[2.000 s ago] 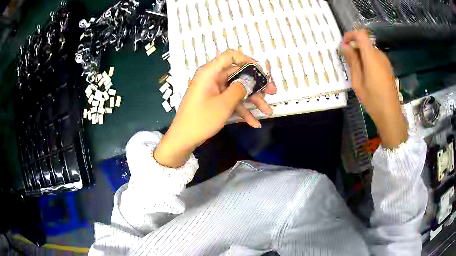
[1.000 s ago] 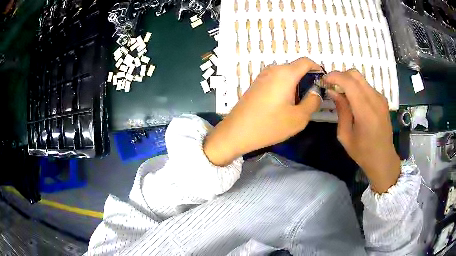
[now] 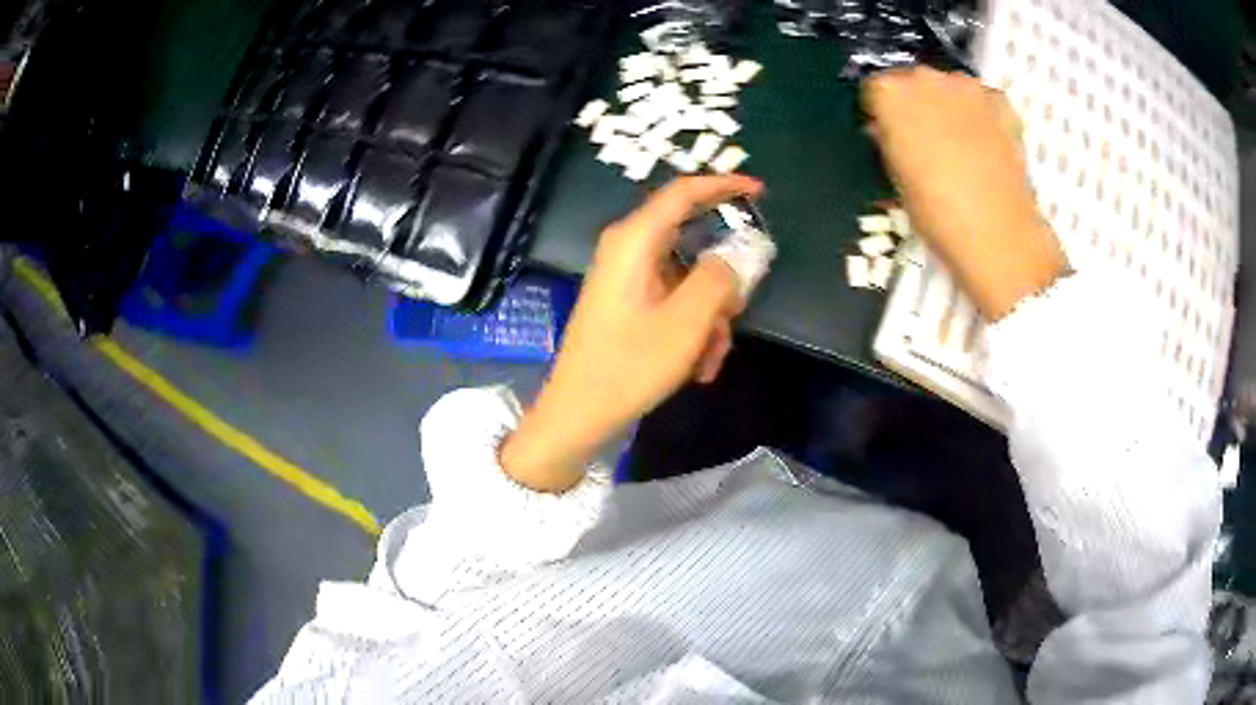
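My left hand point(image 3: 641, 310) holds a small black unit housing point(image 3: 700, 234) between thumb and fingers, above the bench's front edge. The thumb has a white covering. My right hand point(image 3: 957, 179) is over the bench to the right, at the left edge of the white parts tray point(image 3: 1109, 152). Its fingertips are by the silver metal parts point(image 3: 882, 41) at the back; they are blurred and I cannot tell if they hold anything. Small cream-white pads point(image 3: 668, 110) lie in a loose pile behind my left hand, and more white pads point(image 3: 875, 248) lie beside my right wrist.
A glossy black blister tray point(image 3: 400, 131) is at the left on the green bench mat point(image 3: 806, 179). Below the bench are a blue plastic crate point(image 3: 475, 320), another blue item point(image 3: 193, 289) and a yellow floor line point(image 3: 234, 427).
The view has turned left. My right hand has left the housing and moved over toward the metal parts. My left hand still holds the housing.
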